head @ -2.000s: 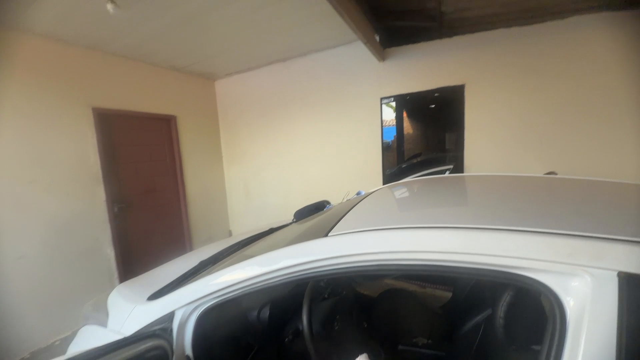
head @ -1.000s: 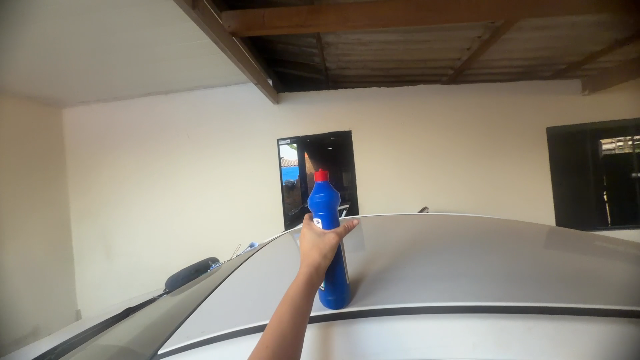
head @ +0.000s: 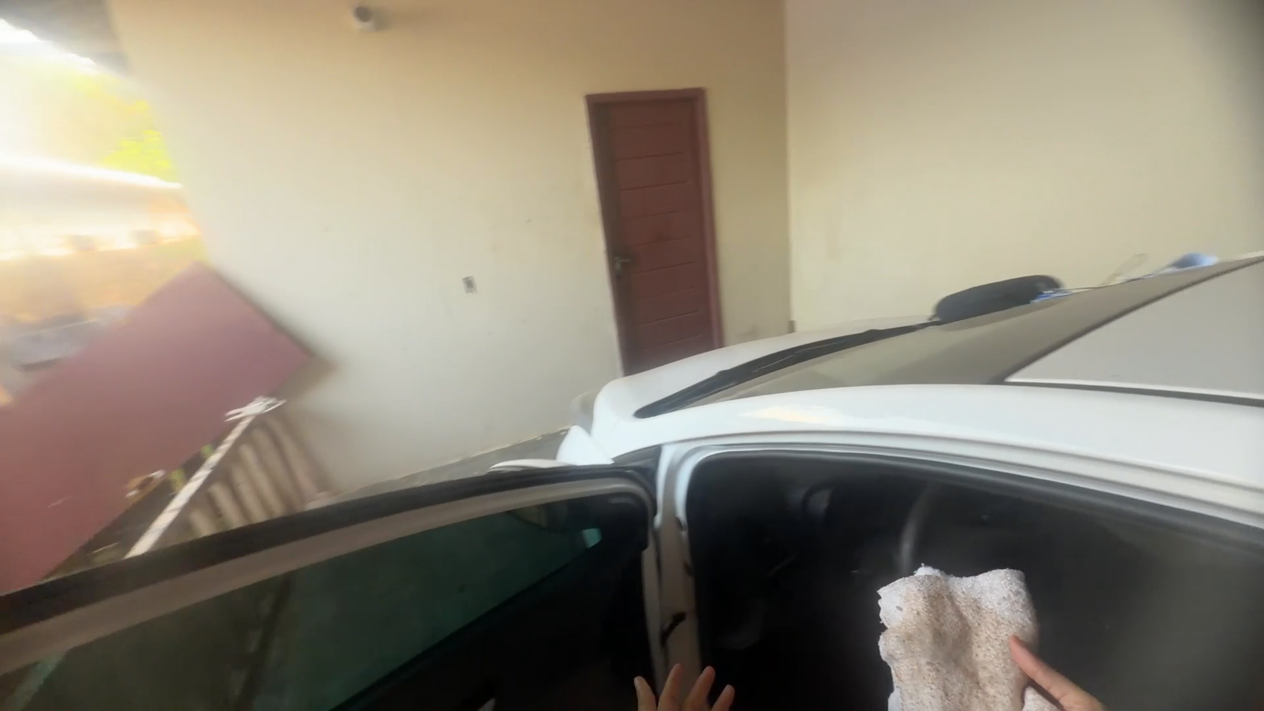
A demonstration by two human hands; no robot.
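Note:
At the bottom right, my right hand [head: 1055, 679] holds a white cloth [head: 953, 637] with brownish stains, in front of the dark front doorway of a white car [head: 948, 410]. Only a finger and the edge of this hand show at the cloth's right side. My left hand [head: 683, 691] is at the bottom middle, its fingers apart and pointing up, with nothing seen in them. It is near the hinge side of the car's open door [head: 415, 509]. The palm is cut off by the frame's edge. The blue bottle is out of view.
The open car door spans the lower left. The wiper [head: 780, 367] and the far side mirror [head: 997, 296] show along the windshield. Behind are a reddish door [head: 660, 222] in a cream wall, a leaning reddish panel [head: 148, 395] and a white pole [head: 202, 479].
A hand was gripping a blue bottle with a red cap on the car roof one second ago. Now the cloth is in my right hand and my left hand shows. The view has swung left and down.

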